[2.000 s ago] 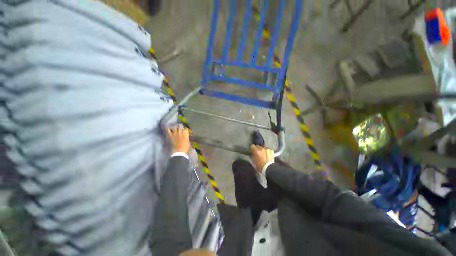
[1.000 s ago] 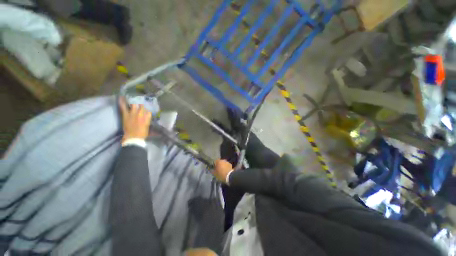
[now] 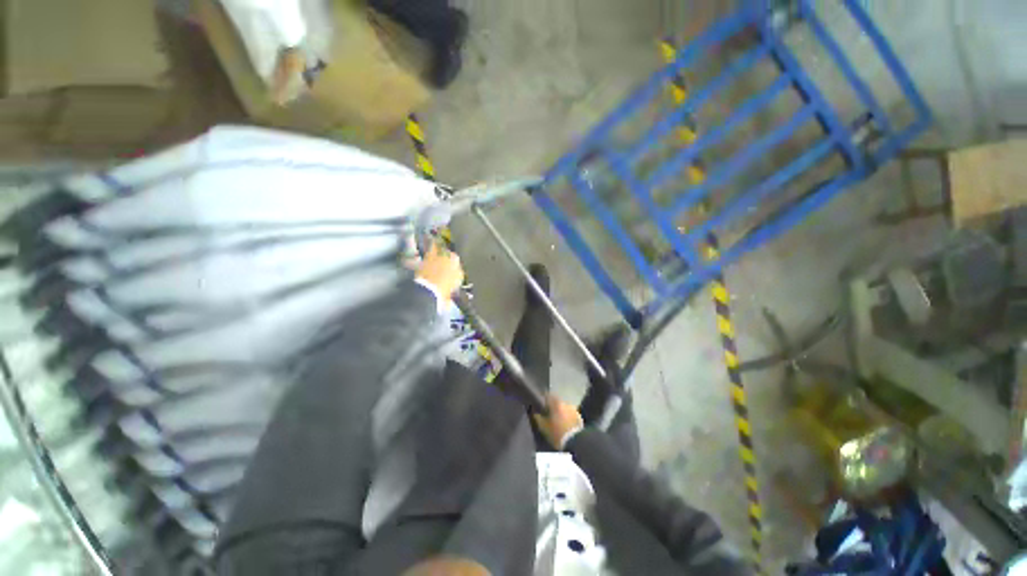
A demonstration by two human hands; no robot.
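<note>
The platform trolley (image 3: 676,208) has a blue slatted deck at the upper right, angled across the aisle. Its grey metal push handle (image 3: 501,351) runs diagonally towards me. My left hand (image 3: 441,271) is closed on the handle near its far left corner, beside the hanging garments. My right hand (image 3: 557,421) is closed on the handle nearer my body. The fingers of both hands are partly hidden around the bar.
Pale blue-grey hanging garments (image 3: 282,214) fill the left side, touching the handle corner. An open carton (image 3: 338,73) stands at the upper left. Yellow-and-black tape (image 3: 732,371) crosses the floor. A wooden bench (image 3: 991,180) and navy garments (image 3: 884,540) are at the right.
The trolley deck has swung further right and shows more fully. Both hands still hold the handle. The view has shifted, and the orange and blue tool at the right is out of view.
</note>
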